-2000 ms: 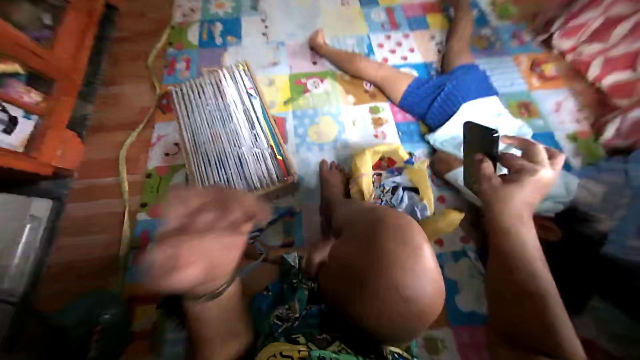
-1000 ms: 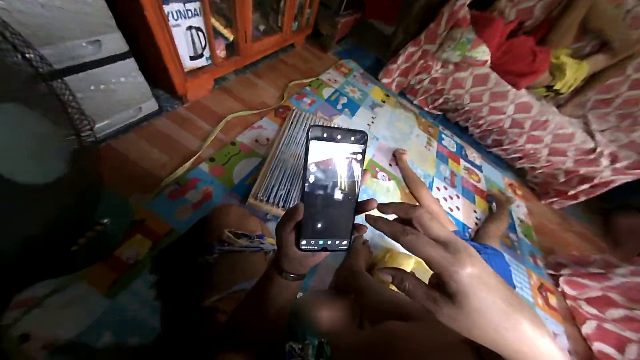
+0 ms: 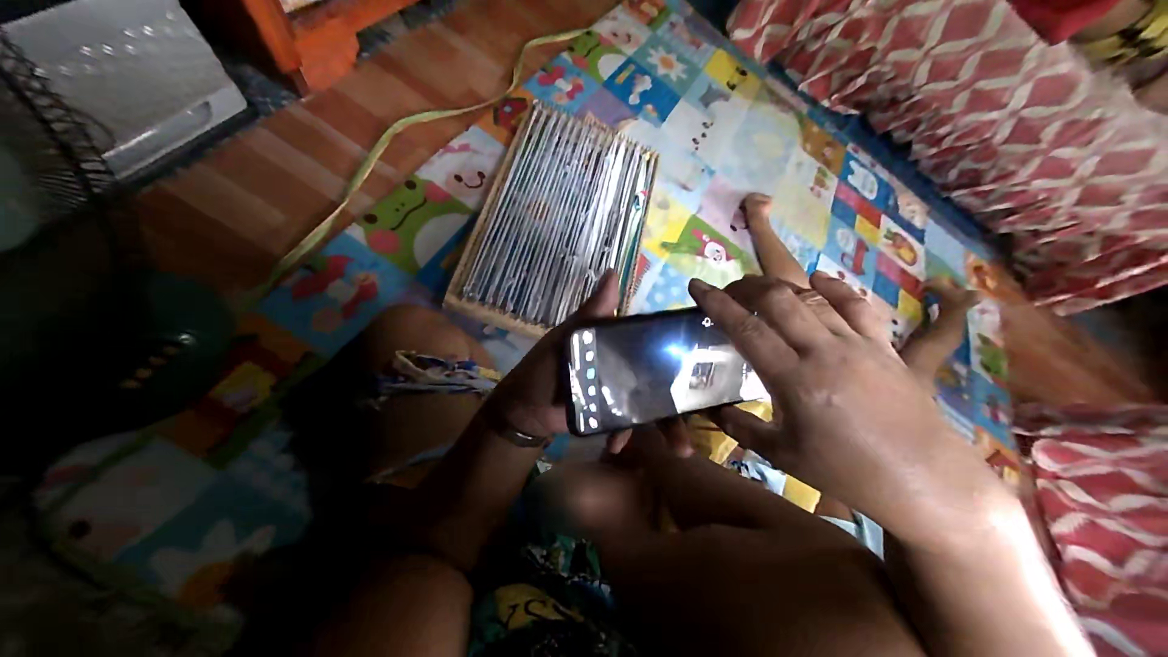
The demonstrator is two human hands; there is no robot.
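A black smartphone (image 3: pixel 639 374) with a lit screen lies sideways between my hands. My left hand (image 3: pixel 547 374) grips its left end, thumb along the upper edge and fingertips showing below. My right hand (image 3: pixel 821 374) is over the phone's right end, its fingers bent around that end; the palm side is hidden. Beyond the phone, a frame strung with many close parallel strips (image 3: pixel 557 219) rests on the patterned mat (image 3: pixel 684 251). Under my right hand, part of a yellow plastic bag (image 3: pixel 712 441) shows.
Another person's leg (image 3: pixel 776 242) stretches over the mat at the right. Red-and-white patterned cloth (image 3: pixel 912 82) hangs at the upper right. A yellowish strap (image 3: pixel 383 141) curls across the wooden floor. An orange cabinet (image 3: pixel 315 41) and a grey container (image 3: pixel 128 78) stand upper left.
The phone has turned from upright to sideways. My right hand has come from beside it onto its right end. Two seconds ago my right hand alone held the phone, away from my left.
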